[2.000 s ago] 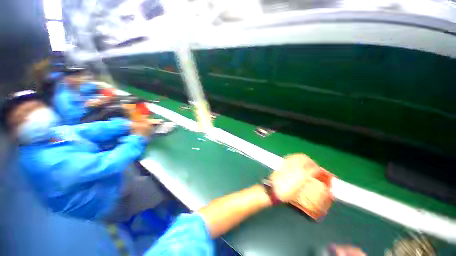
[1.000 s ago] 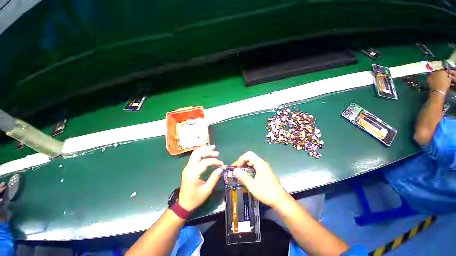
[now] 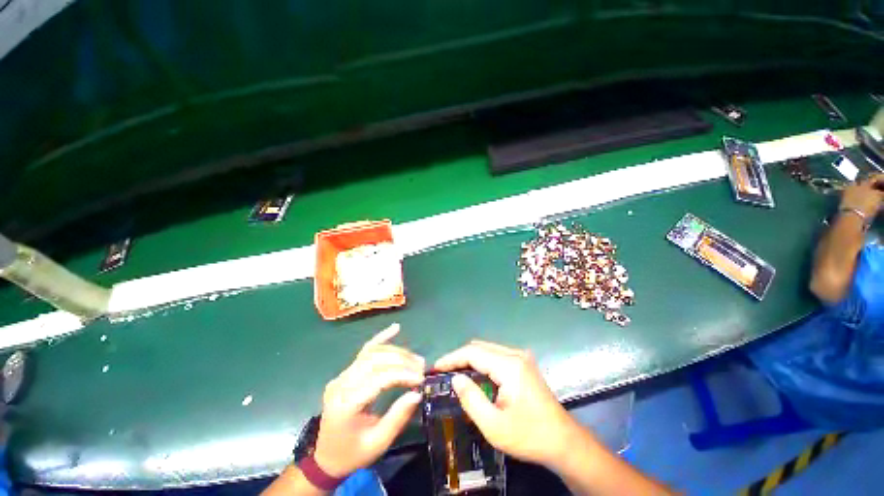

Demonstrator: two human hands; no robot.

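Observation:
An open phone assembly [image 3: 461, 444] stands end-on to me at the near bench edge, dark with an orange-gold strip and a white label near its lower end, which the frame cuts off. My left hand [image 3: 373, 407] is at its top left corner, thumb and fingertips close together; I cannot tell if a small part is between them. My right hand [image 3: 509, 397] grips the phone's top end, thumb on its face and fingers at the upper edge. A loose pile of small modules [image 3: 576, 269] lies beyond, to the right.
An orange bin [image 3: 327, 302] holding white scraps stands ahead, left of the pile. Two more phones [image 3: 722, 256] [image 3: 747, 172] lie at the right. Beyond the white strip, the green conveyor [image 3: 388, 199] carries spaced phones and a long dark tray [image 3: 601, 139]. A neighbouring person's arm [image 3: 836, 254] is far right.
Since one second ago, the phone and both hands sit lower in view, and the bin and pile have shifted slightly. My hands stay at the phone's top end.

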